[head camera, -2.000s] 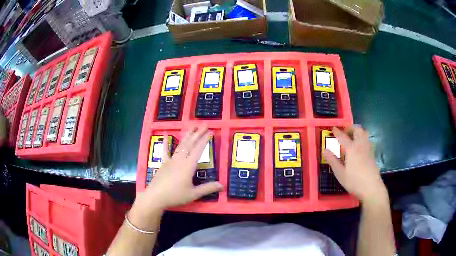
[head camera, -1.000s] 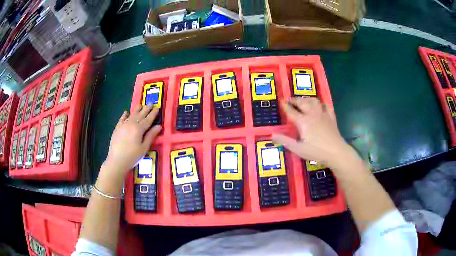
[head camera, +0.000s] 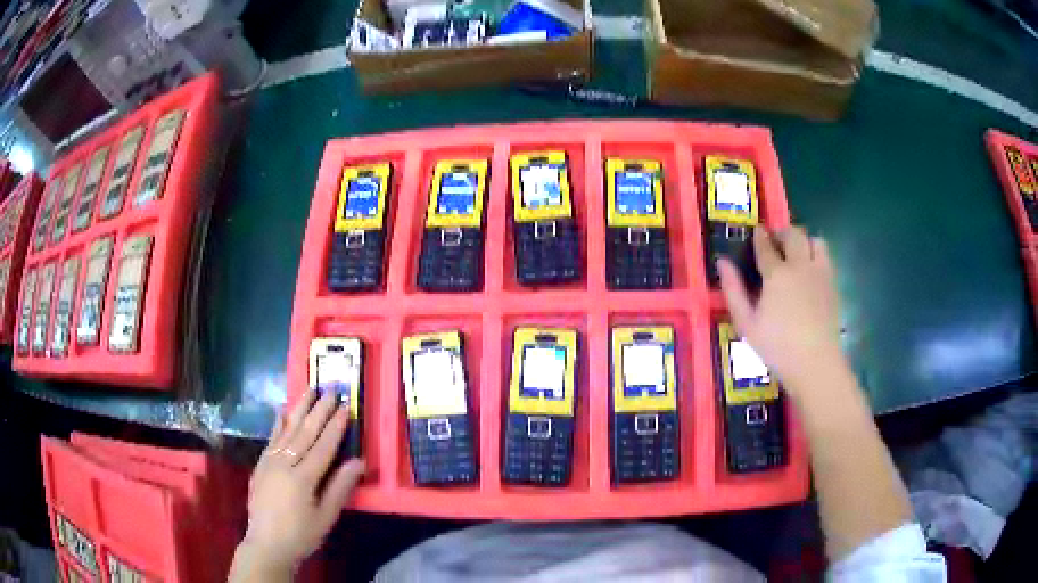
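Observation:
A red-pink phone tray lies on the green bench, with keypad mobile phones face up in two rows. The phones have yellow surrounds, lit screens and black keys, such as the phone in the front row. My left hand is bare, with fingers on the front-left phone, whose lower part is partly covered. My right hand is bare, with thumb and fingers at the keys of the back-right phone. Whether either hand grips its phone is hard to tell; both phones lie in their pockets.
Two open cardboard boxes stand behind the tray, one with mixed contents and another at its right. A dark pen lies near them. Trays of beige-backed phones stand at the left, more trays lower down, another tray far right.
My left hand has moved down from the back-left phone to the front-left one. My right hand has moved right to the back-right phone's keys. Some screens show different pictures. The camera view has shifted.

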